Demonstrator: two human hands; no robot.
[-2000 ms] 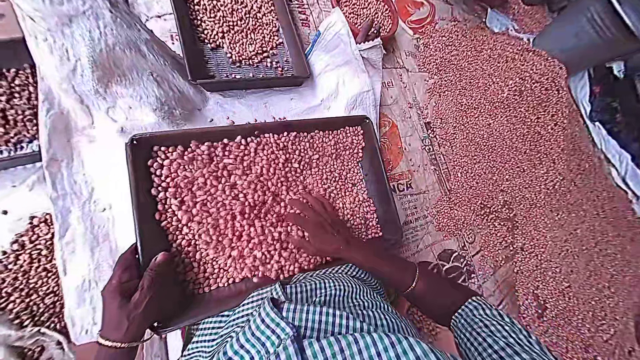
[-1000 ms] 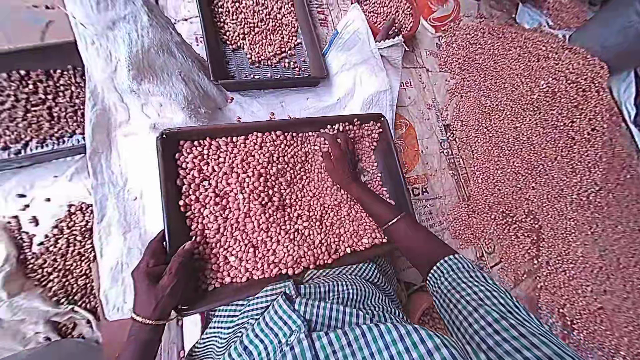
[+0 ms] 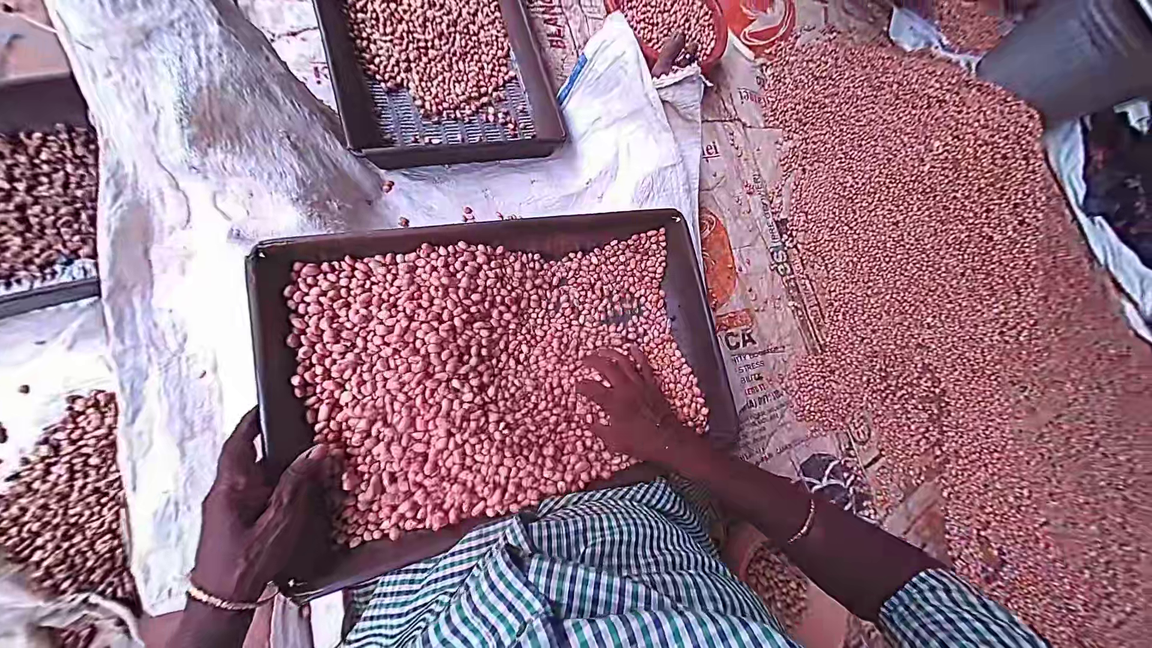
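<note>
A dark rectangular tray (image 3: 459,229) lies on or against my lap, spread with pinkish shelled peanuts (image 3: 432,378). My left hand (image 3: 261,508) grips its lower left corner, the thumb over the rim and the fingers along the outer side. My right hand (image 3: 634,405) rests on the nuts in the right part of the tray, fingers spread; whether any nuts are between them and the tray floor is hidden. Just above that hand a small patch of the dark tray floor shows through. Each wrist wears a thin bracelet.
Beyond the tray stands another slotted tray (image 3: 459,157) of nuts, with a red bowl (image 3: 711,54) beside it. A large heap of nuts (image 3: 909,225) covers printed sacks at right, near a grey bucket (image 3: 1071,58). At left are a tray of darker nuts (image 3: 45,211) and a loose pile (image 3: 67,504).
My right hand has moved from the tray's upper right part down toward its lower right. My left hand keeps its hold on the corner.
</note>
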